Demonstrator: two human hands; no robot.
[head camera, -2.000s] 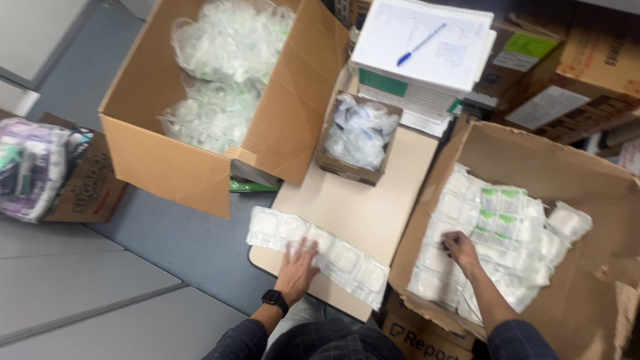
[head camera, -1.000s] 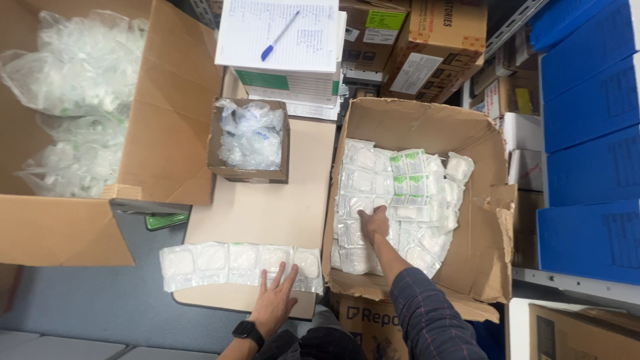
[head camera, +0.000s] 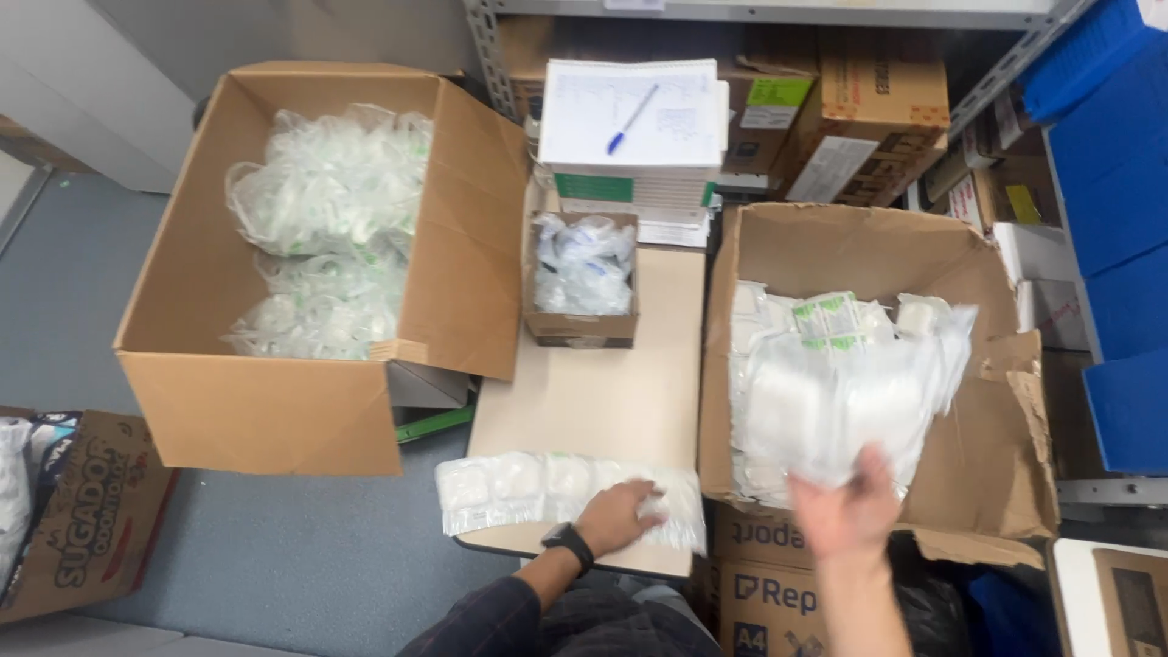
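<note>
A strip of white packets, joined side by side in clear wrapping (head camera: 516, 484), lies along the near edge of the beige tabletop (head camera: 584, 392). On its right part rests my left hand (head camera: 620, 518), fingers spread, a dark watch on the wrist. My right hand (head camera: 849, 502), blurred, grips the lower edge of another strip of white packets (head camera: 794, 401), raised over the torn cardboard box (head camera: 721, 383) on the right. Inside that box are more white packets, some with green print (head camera: 828, 315). The raised strip hides part of them.
A large open cardboard box (head camera: 260, 415) of clear bags (head camera: 338, 182) stands left. On the table are a small box (head camera: 579, 328) of plastic bags and a notebook (head camera: 584, 109) with a blue pen (head camera: 632, 119). Blue bins (head camera: 1118, 219) line the right; metal shelving (head camera: 776, 9) stands behind.
My right hand has lifted a strip of packets from those in the right box, where it was reaching before. My left hand stays on the table strip. The view has shifted.
</note>
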